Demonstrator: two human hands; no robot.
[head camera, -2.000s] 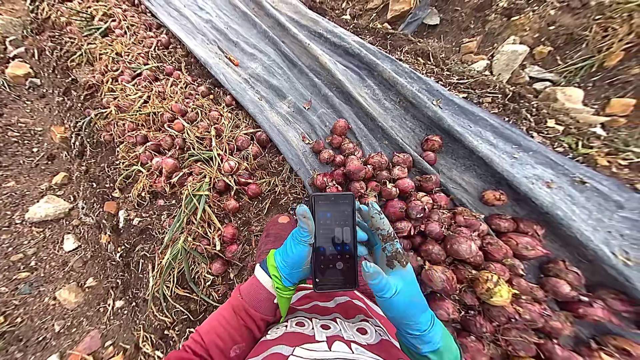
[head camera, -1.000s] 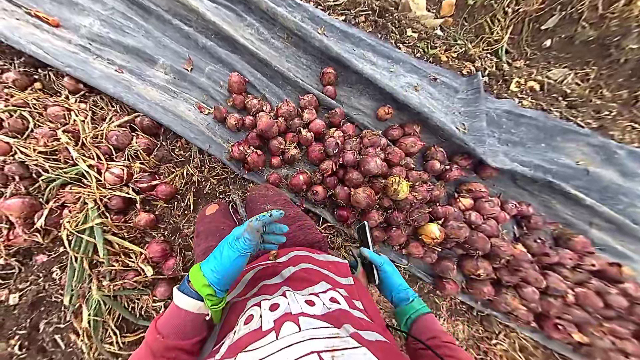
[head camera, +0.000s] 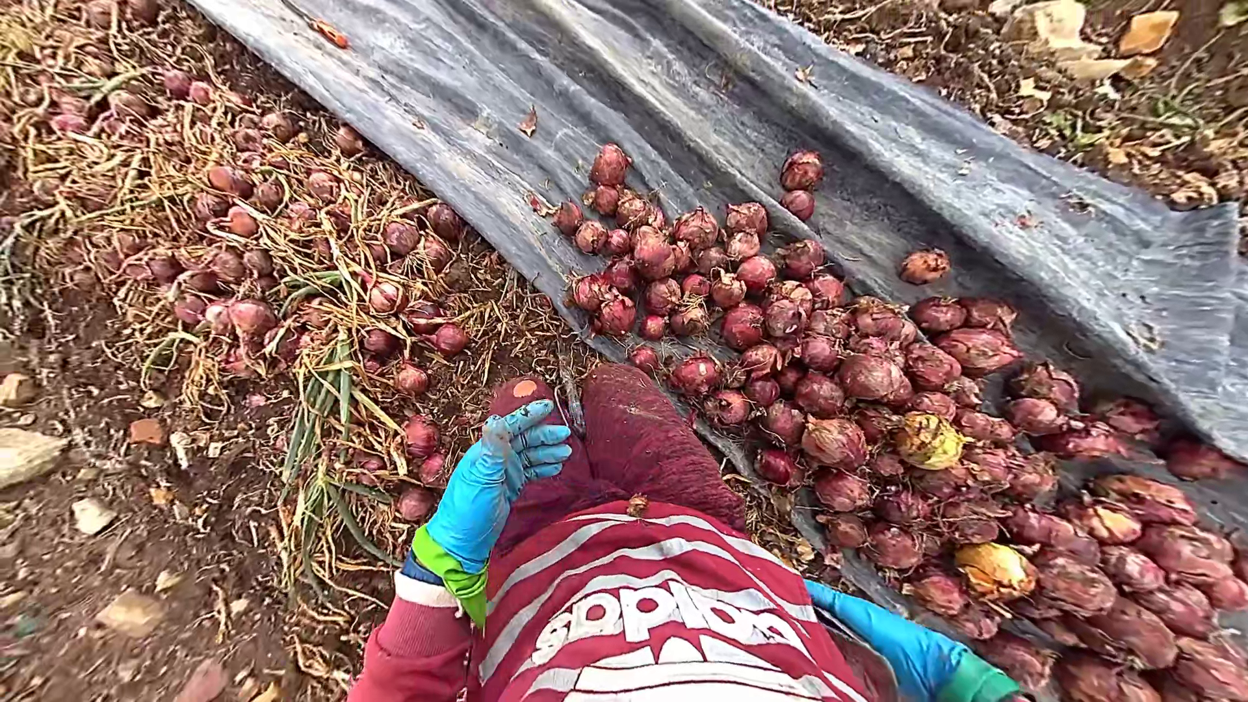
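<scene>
My left hand (head camera: 499, 478), in a soiled blue glove with a green band at the wrist, is held over my thigh with its fingers bent and nothing seen in it. My right hand (head camera: 882, 634), also blue-gloved, is low at my right side; its fingers are hidden by the red striped shirt (head camera: 673, 604), with a dark edge beside it, so what it holds cannot be told. Trimmed red onions (head camera: 838, 444) lie heaped on the grey plastic sheet (head camera: 468, 107), close to my right hand. Red onions with dry leaves (head camera: 253, 317) lie on the soil to the left.
An orange-handled tool (head camera: 330, 33) lies on the sheet at the upper left. Stones (head camera: 93, 516) are scattered on the soil at the left. A peeling yellowish onion (head camera: 994, 570) sits in the heap. More stones (head camera: 1058, 29) and dry stalks lie beyond the sheet.
Two seconds ago both hands were around a smartphone in front of me. The right hand then took it to my right side and has since moved lower, where the phone no longer shows plainly.
</scene>
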